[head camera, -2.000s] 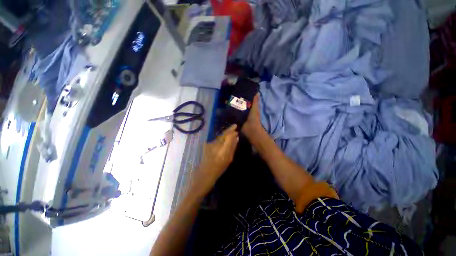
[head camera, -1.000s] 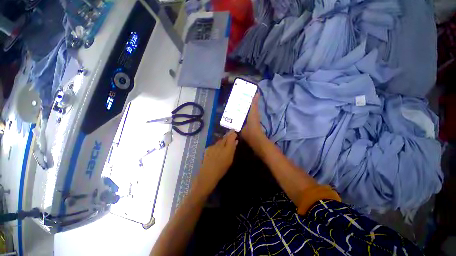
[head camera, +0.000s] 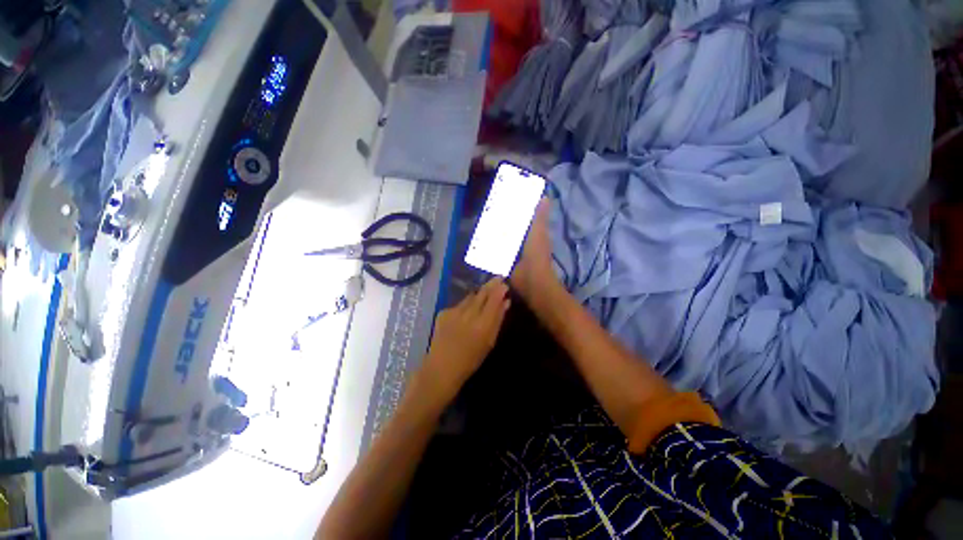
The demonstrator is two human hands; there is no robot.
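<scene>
A smartphone (head camera: 506,222) with a bright white screen is held upright between the sewing table's front edge and the cloth heap. My right hand (head camera: 534,253) holds it from its right side, with the fingers mostly hidden behind it. My left hand (head camera: 471,325) is at its lower edge, with fingers bent and close together. I cannot tell whether these fingertips touch the phone or grip anything. No text on the screen can be read.
The white JACK sewing machine (head camera: 190,316) stands at left, its needle area in glare. Black-handled scissors (head camera: 397,250) lie on the bed. A grey-blue square piece (head camera: 428,132) lies at the table's far end. Light blue garment bundles (head camera: 729,274) are heaped at right.
The phone's screen has gone from mostly dark to bright content, then to nearly plain white. Both hands stay almost in place; the view has shifted slightly.
</scene>
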